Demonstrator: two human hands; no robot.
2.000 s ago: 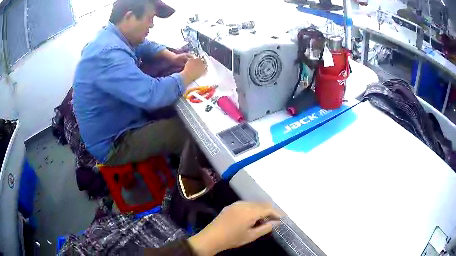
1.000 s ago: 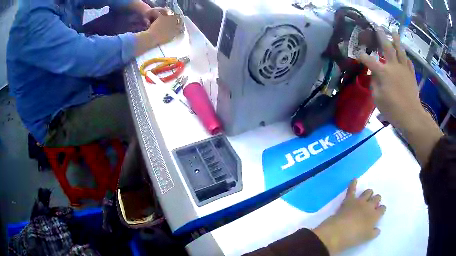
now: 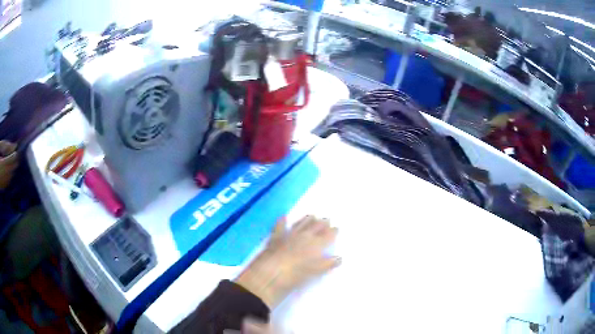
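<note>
My left hand (image 3: 290,258) lies palm down on the white table (image 3: 404,254), fingers apart and empty, beside the blue JACK panel (image 3: 215,212). A blurred patch of skin (image 3: 256,326), probably my right hand, shows at the bottom edge by my left sleeve; what it does cannot be told. A dark blue strip (image 3: 215,235) runs slantwise across the table and the panel. Striped-edged dark plaid cloth bundles (image 3: 404,140) lie along the table's far right side.
A grey machine housing (image 3: 153,124) with a round vent, a dark thread cone (image 3: 222,156) and a red container (image 3: 271,134) stand at the back left. A pink cone (image 3: 103,190) and parts tray (image 3: 124,251) lie nearer. Another person's hand (image 3: 8,160) is at the left edge.
The view has swung right, showing the cloth bundles. My right hand has left the area of the red container, where it was raised a second ago. My left hand stays on the table.
</note>
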